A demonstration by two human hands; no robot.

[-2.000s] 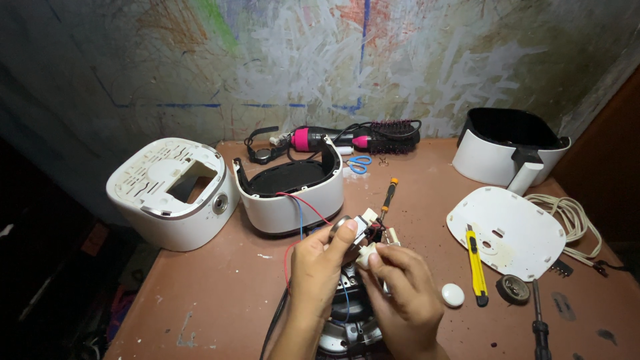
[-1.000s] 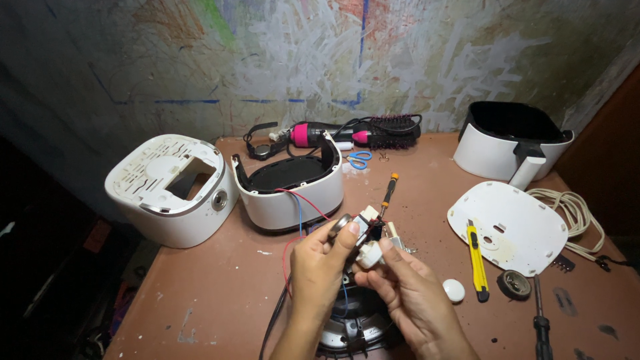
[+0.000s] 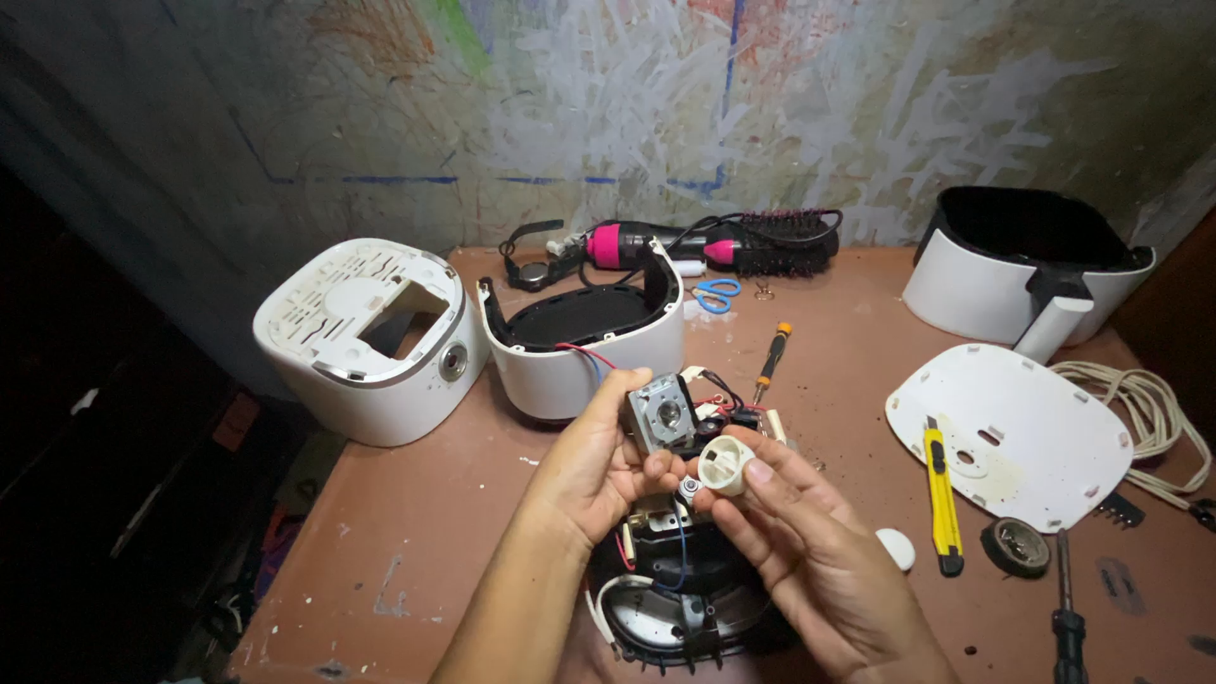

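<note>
My left hand [image 3: 608, 456] holds a metal-plated timer or switch unit [image 3: 665, 414], its plate turned toward me. Close beside it, my right hand [image 3: 807, 532] pinches a cream plastic knob [image 3: 726, 466] between thumb and fingers, its hollow underside facing me. The knob and the metal unit are apart. Below both hands lies a black and metal appliance assembly [image 3: 679, 608] with a curved shiny part and red, blue and white wires. Dark wires and connectors [image 3: 736, 408] show behind the knob; the fingers partly hide where they lead.
A white vented housing [image 3: 380, 380], a white curved shell [image 3: 589, 380] and a white basket with handle [image 3: 978, 294] stand around. A small screwdriver [image 3: 774, 361], blue-handled scissors [image 3: 714, 294], white cover [image 3: 1007, 427], yellow utility knife [image 3: 942, 503], tape roll [image 3: 1016, 547] and larger screwdriver [image 3: 1068, 617] lie about.
The metal unit in my left hand has turned so its plate faces me. The knob in my right hand has tilted and now shows its hollow underside.
</note>
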